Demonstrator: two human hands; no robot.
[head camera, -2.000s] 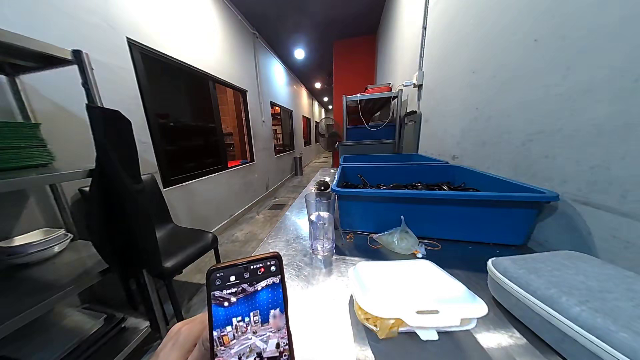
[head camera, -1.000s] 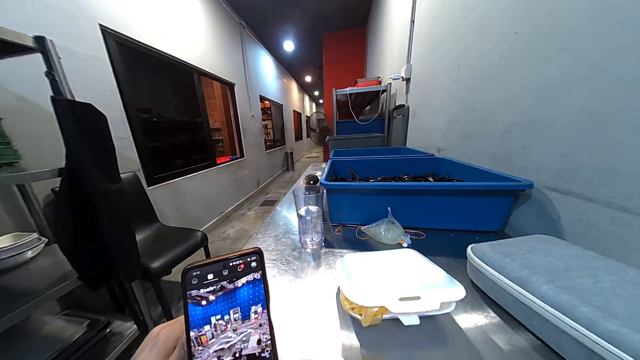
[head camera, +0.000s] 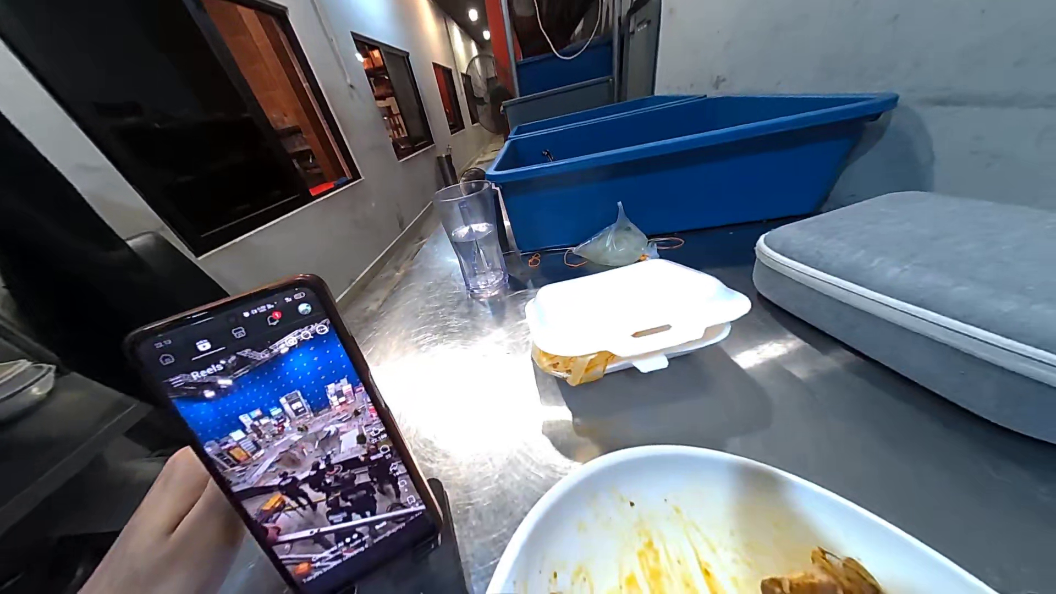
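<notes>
My left hand (head camera: 177, 528) is behind the lower left side of a smartphone (head camera: 301, 437) that stands tilted with its lit screen facing me; the fingers are mostly hidden by it. A white bowl or dish (head camera: 652, 503) with orange sauce smears and a piece of brown food (head camera: 821, 575) fills the lower right. Beyond it lies a white foam takeaway box (head camera: 635, 305), its lid lowered over yellowish food in clear plastic. A clear glass (head camera: 474, 239), partly filled, stands behind the phone to the right. My right hand is outside the view.
On the metal table (head camera: 685, 412), a knotted plastic bag (head camera: 617, 241) and rubber bands lie before a large blue tub (head camera: 676, 186). A grey zippered case (head camera: 916, 272) is at the right, near the wall. A black chair (head camera: 177, 268) and a metal shelf (head camera: 62, 445) stand at the left.
The view has tipped down and closer to the table. The white dish with food now shows at the bottom, where earlier frames did not show it. The phone remains at the lower left.
</notes>
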